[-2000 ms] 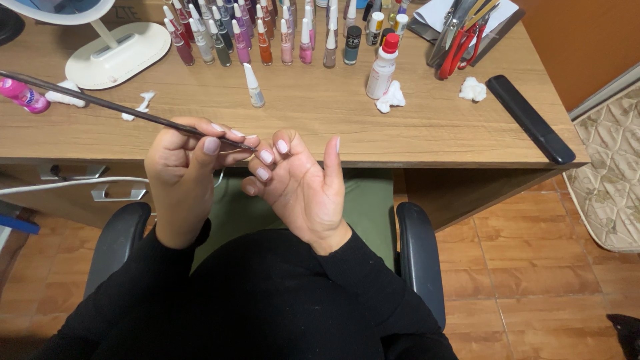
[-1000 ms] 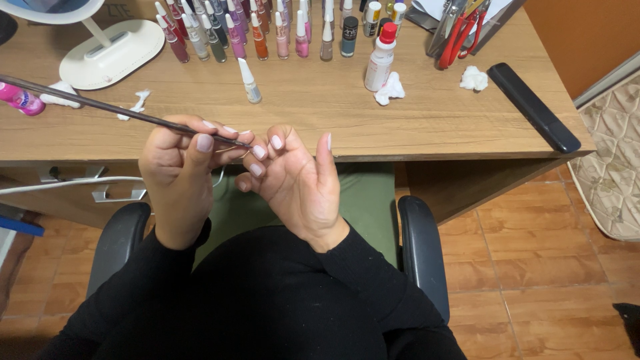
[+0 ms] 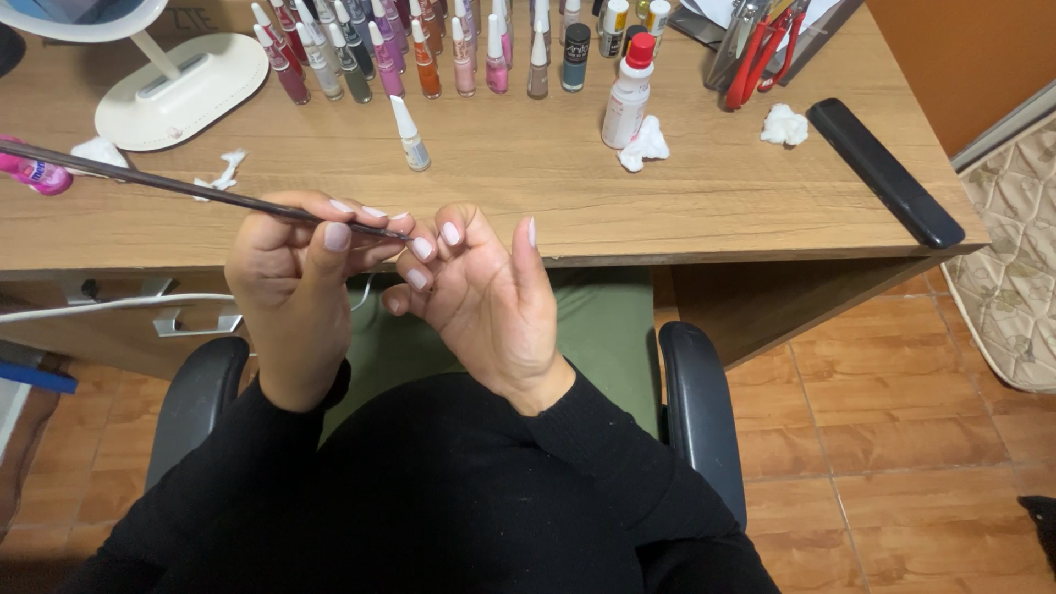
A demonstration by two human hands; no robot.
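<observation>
My left hand [image 3: 305,289] grips a long thin dark stick [image 3: 198,190] between thumb and fingers; its tapered tip rests at a fingernail of my right hand. Palm up, with curled fingers and raised thumb, my right hand [image 3: 495,305] holds nothing. The nails on both hands have a pale coat. Just beyond the hands, a small white-capped nail polish bottle [image 3: 411,136] stands by itself on the wooden desk [image 3: 528,206]. A white bottle with a red cap [image 3: 629,95] is farther right, with a crumpled piece of cotton [image 3: 644,144] against it.
Rows of nail polish bottles [image 3: 425,62] line the desk's back. A white-based mirror [image 3: 181,95] and pink bottle [image 3: 37,173] are left. At right are red-handled pliers [image 3: 763,58] in a holder, cotton [image 3: 784,125] and a black elongated case [image 3: 887,173]. Chair armrests [image 3: 701,412] flank me.
</observation>
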